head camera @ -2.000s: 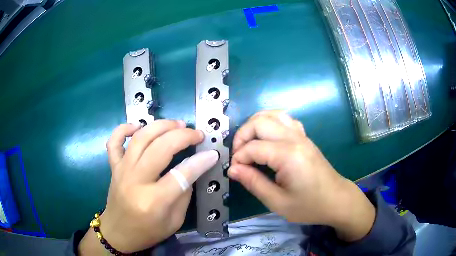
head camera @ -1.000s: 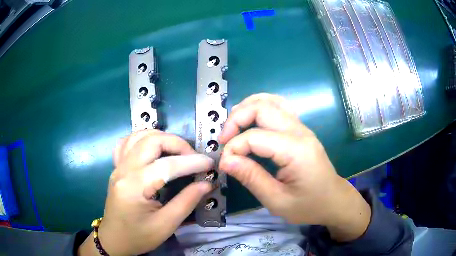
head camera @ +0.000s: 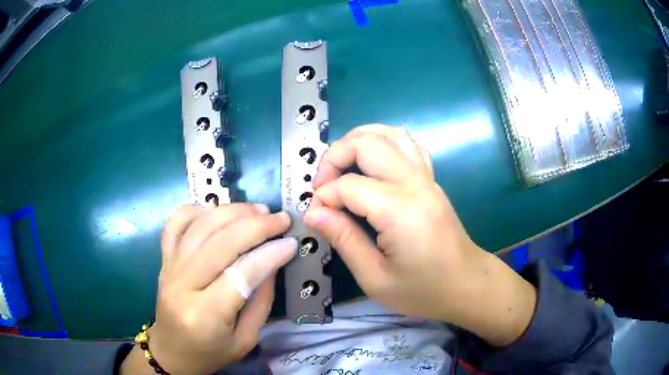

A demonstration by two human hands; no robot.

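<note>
A grey multi-hole metal bar (head camera: 295, 139) lies upright in the view in front of me, with dark round holes holding small shiny bits. My right hand (head camera: 396, 220) has thumb and index fingertips pinched at the bar's fourth hole from the far end; whether a small part is between them is hidden. My left hand (head camera: 220, 275), with a whitish wrap on one finger, rests its fingertips on the bar's left edge just below that hole. A second grey bar (head camera: 192, 143) lies to the left, its near end hidden under my left hand.
Stacked clear plastic trays (head camera: 550, 95) with reddish lines and glare lie at the right on the green bench top (head camera: 411, 66). Blue marking tape (head camera: 370, 10) is at the far edge of the view. A blue bin (head camera: 10, 275) is cut off at the left edge.
My right fingertips have moved up and left onto the fourth hole. My left fingers have shifted to the bar's left edge, uncovering the lower holes. Both bars sit slightly higher in view.
</note>
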